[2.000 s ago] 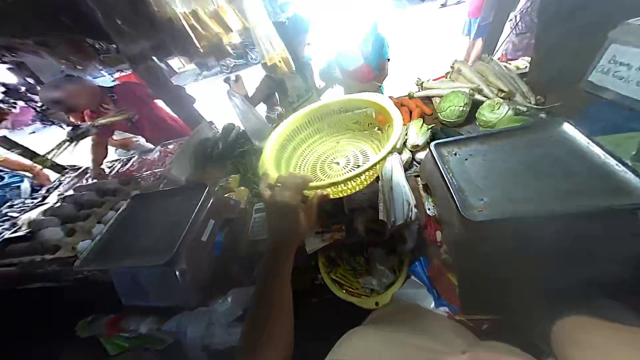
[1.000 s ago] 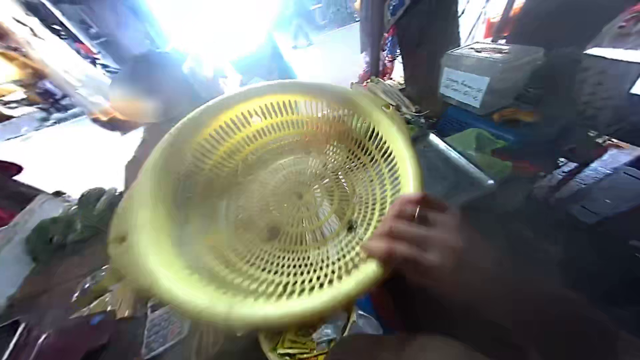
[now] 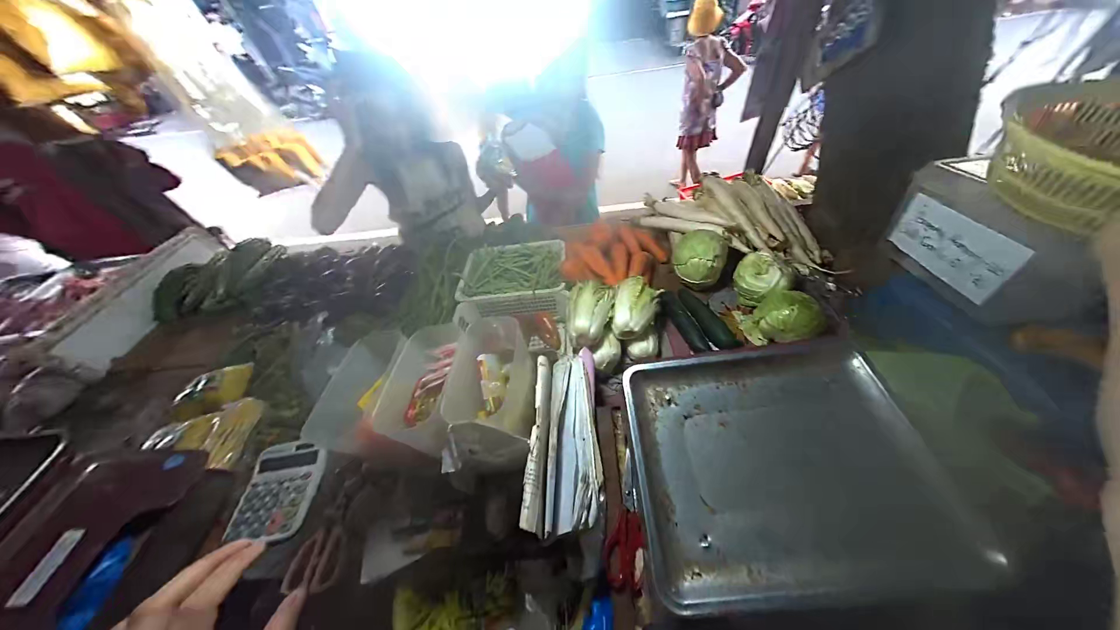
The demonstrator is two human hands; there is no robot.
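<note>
My left hand (image 3: 206, 591) is low at the left, its fingers apart and empty, just below a white calculator (image 3: 276, 492). A pair of scissors (image 3: 317, 560) lies right of the fingers. At the far right edge a blurred strip of my right hand or arm (image 3: 1109, 376) shows under a yellow-green plastic basket (image 3: 1050, 171); whether the fingers grip it is hidden. The basket is over a grey box (image 3: 971, 245) that bears a handwritten paper. A dented metal scale tray (image 3: 787, 472) lies in front of me, with folded newspapers (image 3: 573, 446) to its left.
Clear plastic bins (image 3: 490, 385) with packets stand mid-table. Behind are green beans (image 3: 512, 267), carrots (image 3: 617, 252), Chinese cabbages (image 3: 612, 311), cucumbers (image 3: 700, 319), cabbages (image 3: 700, 258) and white radishes (image 3: 744, 210). People (image 3: 402, 166) stand across the stall. A dark post (image 3: 901, 114) rises at the right.
The yellow-green basket, large in front of me and held by a hand one second ago, is at the far right over the grey box. My left hand now shows near the calculator. The view has turned.
</note>
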